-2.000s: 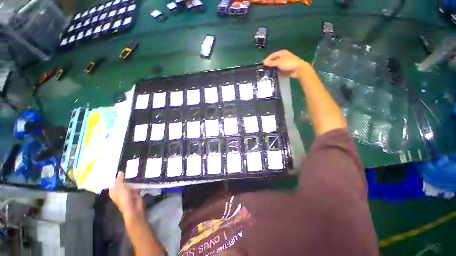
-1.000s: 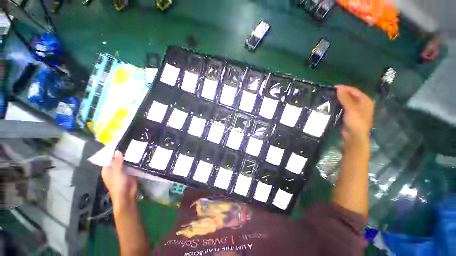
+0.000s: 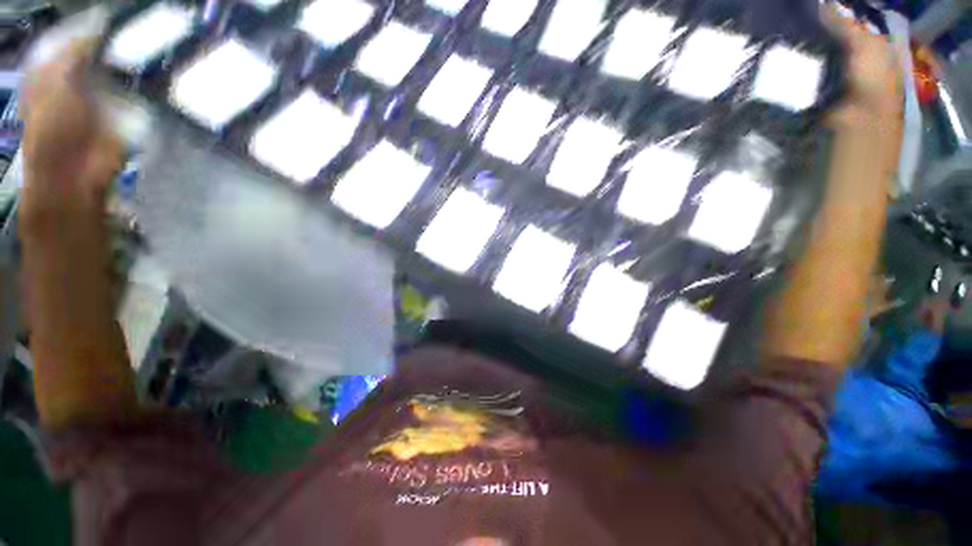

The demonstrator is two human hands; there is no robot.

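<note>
The black tray [image 3: 400,256] is held up close to the camera, tilted, and fills the upper part of the head view. Rows of bright white rectangular pieces [image 3: 460,230] lie in its pockets. The picture is blurred. My left hand [image 3: 69,128] is at the tray's left end, and my right hand [image 3: 869,80] is at its right end; both hold it, with the fingertips partly hidden or blurred. A pale translucent sheet [image 3: 282,256] hangs below the tray's lower left side.
Blue material [image 3: 890,411] is at the lower right. A small blue item [image 3: 357,395] shows below the pale sheet. An orange-red thing [image 3: 923,73] is at the upper right edge. The tray hides most of the surroundings.
The tray has come up off the bench area, much nearer the camera, with both hands raised at its ends. The bench with its phones and the yellow sheets no longer shows.
</note>
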